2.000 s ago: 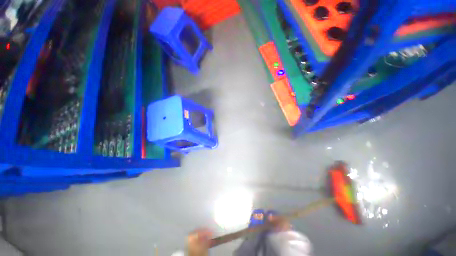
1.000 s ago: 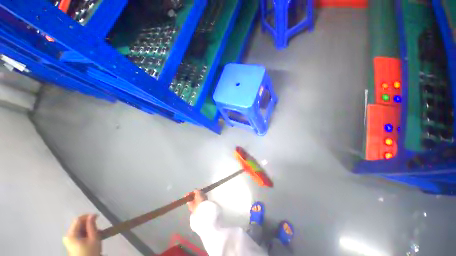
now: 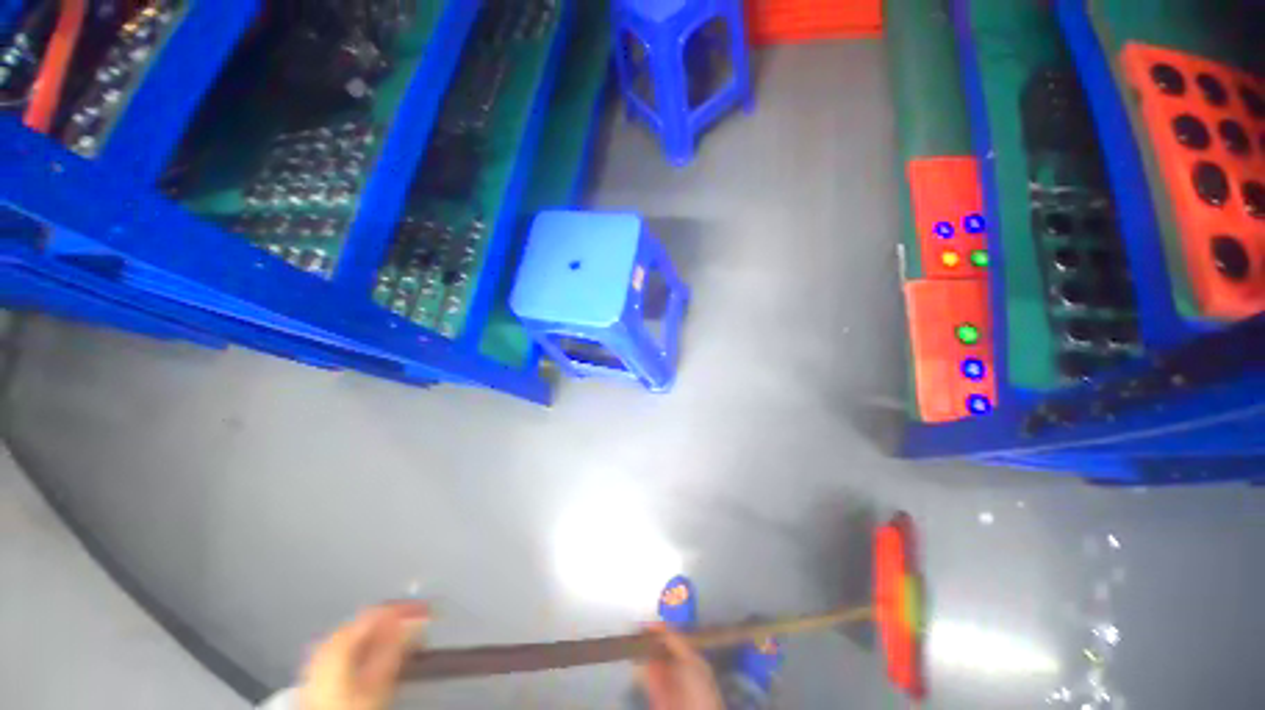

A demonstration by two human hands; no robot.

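Note:
The broom's red-orange head with a yellow-green patch (image 3: 899, 606) is at the lower right, low over or on the grey floor; I cannot tell if it touches. Its long brown handle (image 3: 534, 657) runs left, nearly level across the bottom of the view. My left hand (image 3: 368, 659) is around the handle's far left end. My right hand (image 3: 678, 674), cut off by the bottom edge, grips the handle near its middle. Small white scraps (image 3: 1096, 638) lie on the floor right of the broom head, partly confused with glare.
A blue plastic stool (image 3: 580, 271) stands ahead beside the left blue rack (image 3: 264, 284). Another blue stool (image 3: 680, 76) stands farther up the aisle. A right rack (image 3: 1020, 423) holds orange-red light panels (image 3: 949, 347). My blue shoes (image 3: 677, 601) are below. A pale wall (image 3: 70, 596) is at lower left.
The broom head has swung right, from in front of the nearer stool to near the scraps. Both hands moved right with the handle. The view has shifted, and a red object at the bottom edge is out of view.

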